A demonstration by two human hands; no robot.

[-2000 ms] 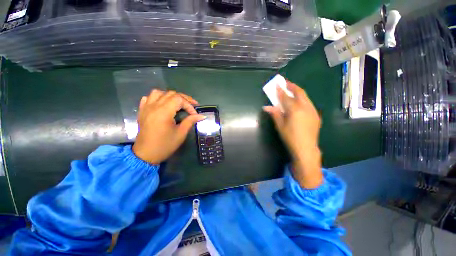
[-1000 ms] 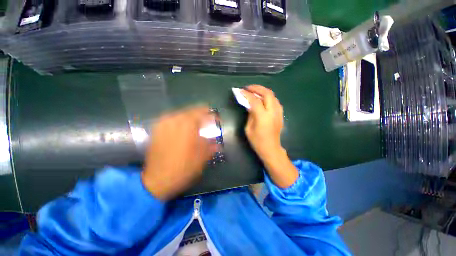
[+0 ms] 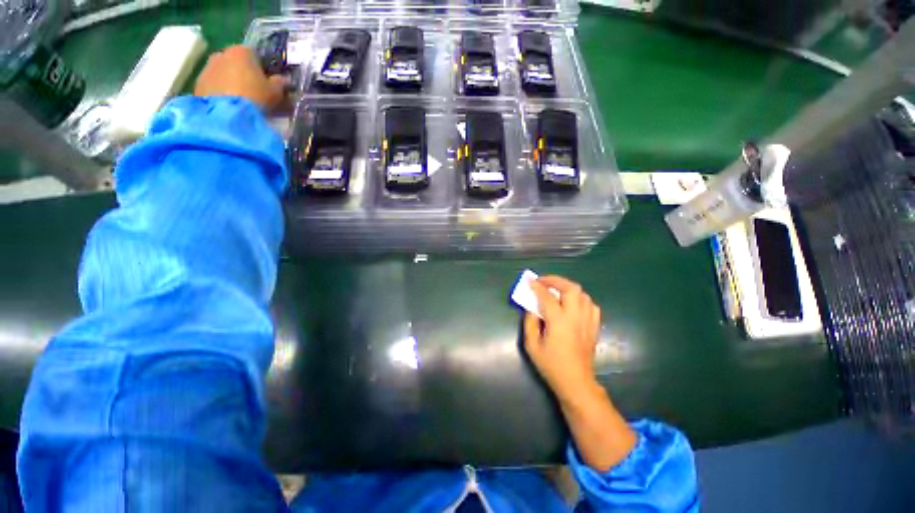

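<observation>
My left hand [image 3: 241,78] is stretched out to the upper left corner of the clear phone tray [image 3: 451,205]. Its fingers are on a black keypad phone [image 3: 273,50] at the leftmost pocket of the back row. The other visible phones lie back side up in two rows, with white labels and orange marks. My left sleeve hides the tray's near left corner. My right hand [image 3: 564,326] is over the mat in front of the tray and pinches a small white piece [image 3: 528,292] between thumb and fingers.
A clear sheet [image 3: 384,311] lies on the dark green mat. At right are a translucent bottle [image 3: 712,208], a black touchscreen phone [image 3: 777,269] on a white box, and stacked clear trays [image 3: 883,291]. A long white block [image 3: 161,80] and a metal post [image 3: 45,140] are at left.
The view has shifted up and shows the whole tray top. My left hand has moved from the mat to the tray's far left corner. The phone is gone from the mat. My right hand still holds the white piece.
</observation>
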